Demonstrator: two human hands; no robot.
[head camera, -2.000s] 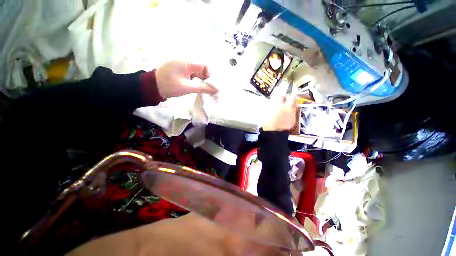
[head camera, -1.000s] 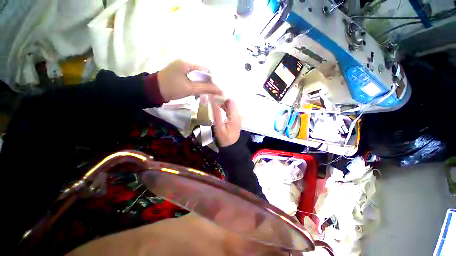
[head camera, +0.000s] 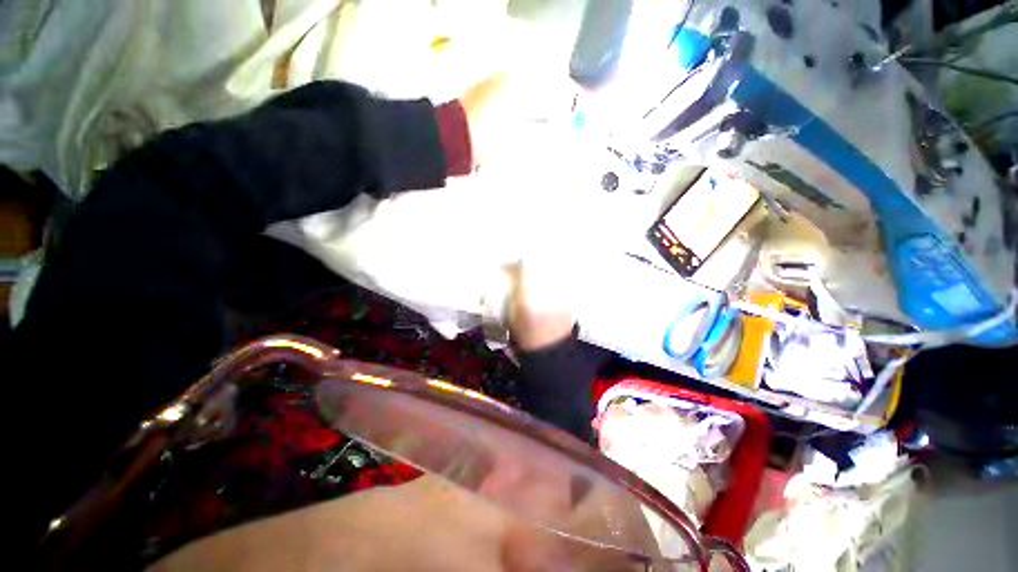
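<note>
White cloth (head camera: 391, 246) lies along the near edge of the machine table, overexposed, so its outline is partly lost. My left hand (head camera: 486, 103) reaches forward over the table beyond its red cuff; it is washed out by glare and its fingers cannot be made out. My right hand (head camera: 539, 311) is at the table's near edge, at the right end of the cloth. Its fingers are blurred in the glare, and whether they grip the cloth cannot be told.
A sewing machine (head camera: 848, 168) stands at the upper right, with a phone (head camera: 706, 221) on its bed. Blue-handled scissors (head camera: 703, 335) lie by a supply tray (head camera: 826, 416). Below are a red basket (head camera: 742, 475) and scraps (head camera: 848, 503). A cloth pile (head camera: 67, 78) is upper left.
My left hand has moved forward and right, away from my right hand. My right hand is slightly lower right. The machine, phone and tray appear shifted right and down. The narrow folded piece is no longer distinguishable.
</note>
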